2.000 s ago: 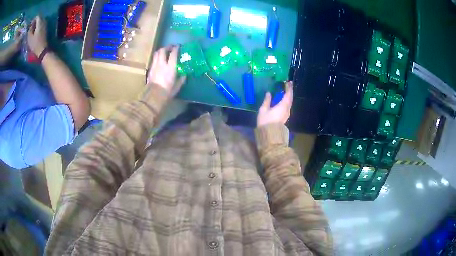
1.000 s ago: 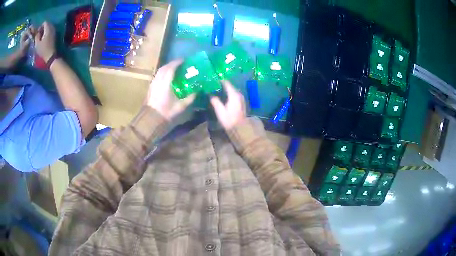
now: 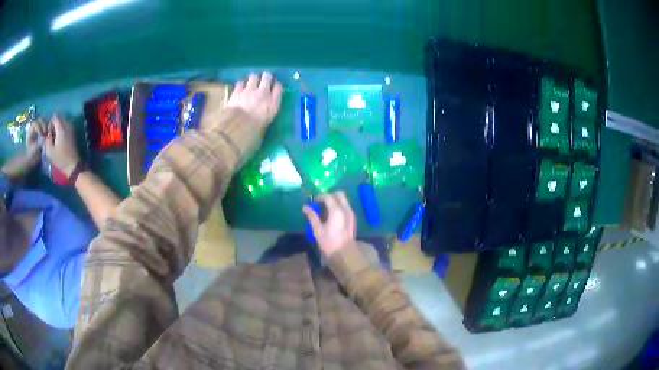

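My left hand (image 3: 256, 97) lies at the back left of the mat, over the spot of a green circuit board; its fingertips' hold is unclear. My right hand (image 3: 334, 225) pinches a blue cylinder (image 3: 312, 222) at the mat's front edge, below the left board (image 3: 264, 172), which glares white. Another board (image 3: 329, 160) lies beside it, and one more (image 3: 394, 165) to the right. A back board (image 3: 355, 107) lies between two upright-lying blue cylinders (image 3: 308, 117) (image 3: 392, 118). Two more cylinders (image 3: 369, 205) (image 3: 412, 222) lie at the front right.
A carton (image 3: 137, 155) of blue cylinders stands left, partly behind my left sleeve. A black blister tray (image 3: 460, 144) with boards in its right pockets is at the right; a second tray of boards (image 3: 535, 289) sits lower. A co-worker's arm (image 3: 97, 195) and a red-filled bin (image 3: 108, 124) are at far left.
My left hand has let go of the front left board and moved to the back of the mat. My right hand has moved off that board's edge onto a cylinder. The view has tilted up.
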